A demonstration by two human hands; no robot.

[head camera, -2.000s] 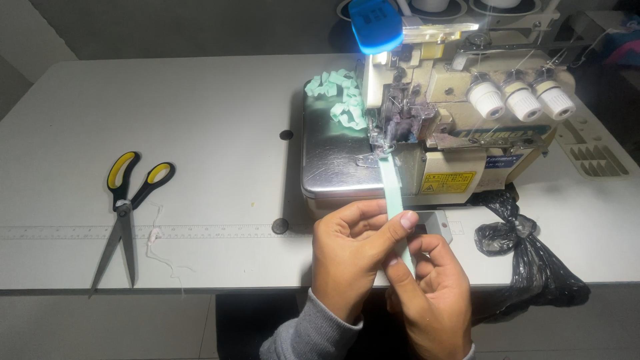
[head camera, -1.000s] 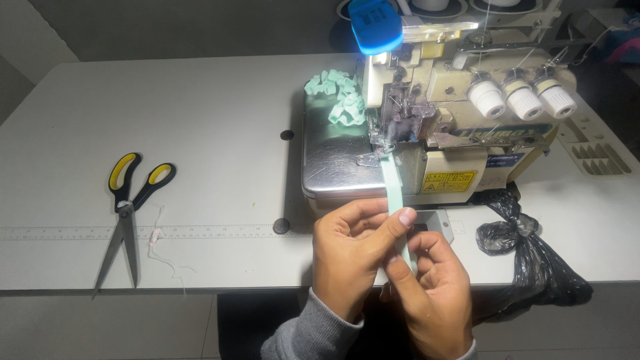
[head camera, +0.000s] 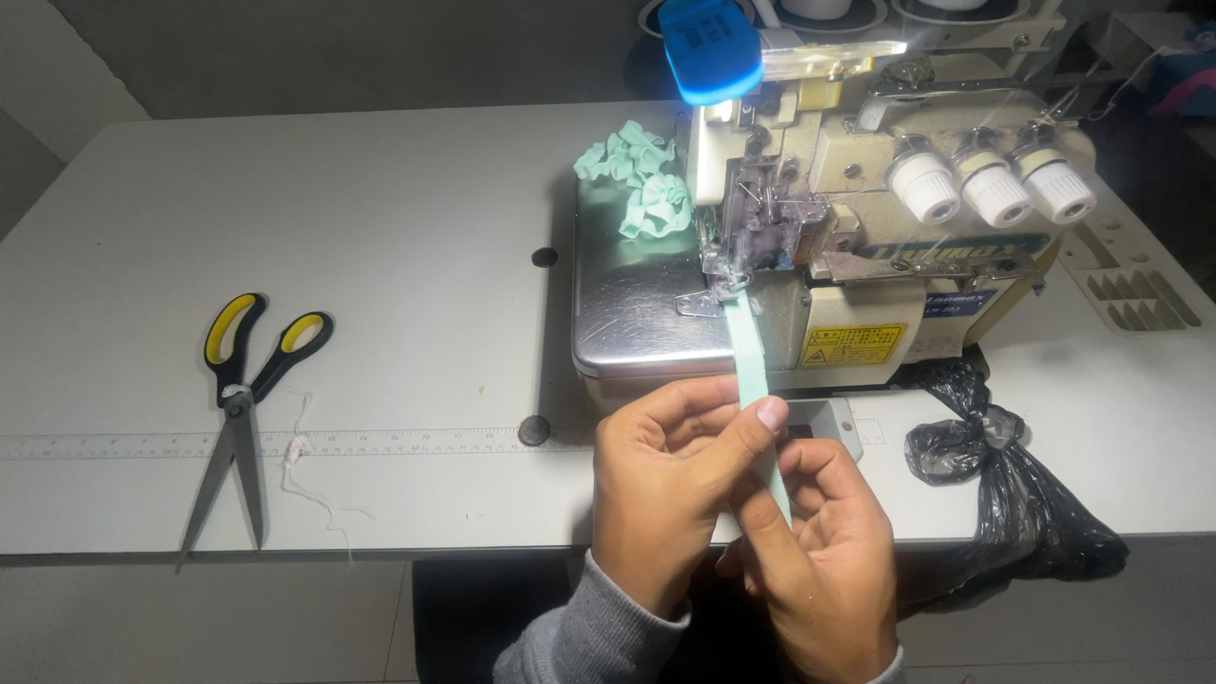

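Observation:
A mint-green fabric strip (head camera: 749, 356) runs from under the presser foot of an overlock sewing machine (head camera: 855, 209) down into my hands. My left hand (head camera: 674, 475) pinches it between thumb and fingers just in front of the machine's bed. Lower down, my right hand (head camera: 817, 541) holds the same strip near its visible lower part, close beside the left. Behind the needle area, a crumpled length of mint-green fabric (head camera: 655, 204) lies on the shiny metal plate (head camera: 636, 323). A blue lamp (head camera: 711, 47) lights the needle area, whose fine details are hard to make out.
Open scissors (head camera: 235, 408) with black and yellow handles lie at the left, across a ruler marking (head camera: 380, 444) on the white table (head camera: 285, 218). Tangled thread (head camera: 299, 451) is beside them. A knotted black plastic bag (head camera: 1016, 475) hangs over the front edge at the right.

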